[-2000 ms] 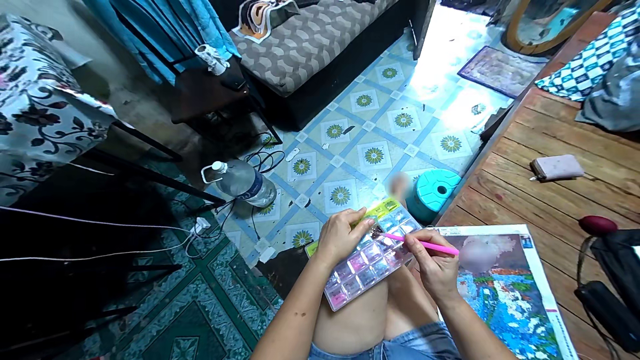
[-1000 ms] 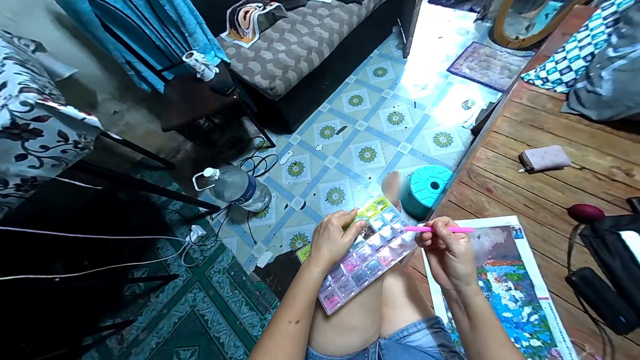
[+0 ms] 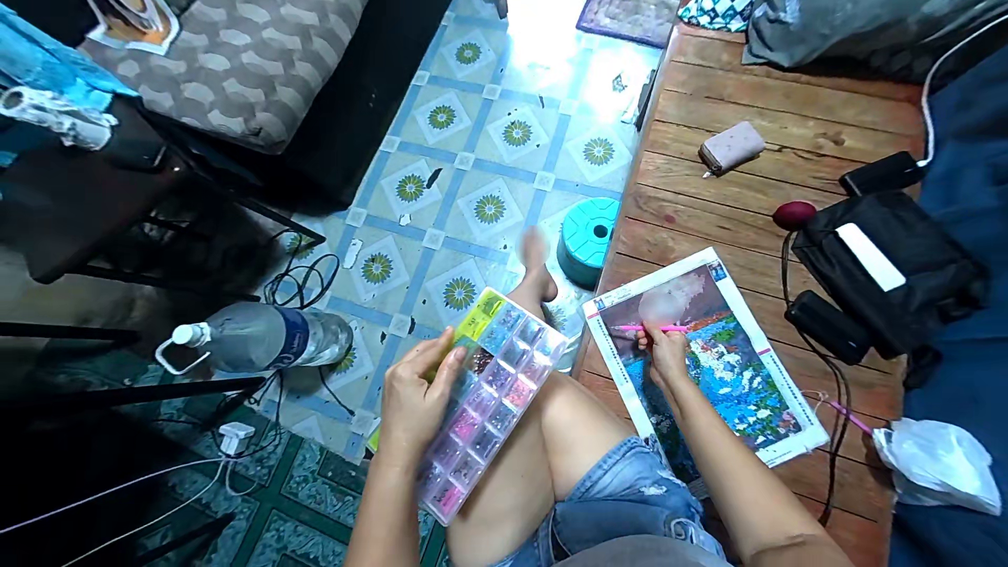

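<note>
My left hand (image 3: 421,390) grips the left edge of a clear plastic compartment box (image 3: 504,402), which holds small colored beads and rests tilted on my thigh. Between the fingers of my right hand (image 3: 665,350) is a pink pen-shaped applicator (image 3: 630,327), held over the upper left part of a diamond painting canvas (image 3: 732,370). The canvas lies on the wooden platform, with a blue and white floral area and a white border. My right forearm covers part of it.
A turquoise round stool (image 3: 589,236) stands beside the platform. On the boards lie a pink wallet (image 3: 732,147), a black pouch (image 3: 890,268) with cables, and a white plastic bag (image 3: 937,465). At left are a large water bottle (image 3: 268,339), loose cords and a cushioned seat (image 3: 244,63).
My right hand has moved with the pink applicator from the compartment box to over the canvas. My left hand still holds the box. The view has swung toward the right.
</note>
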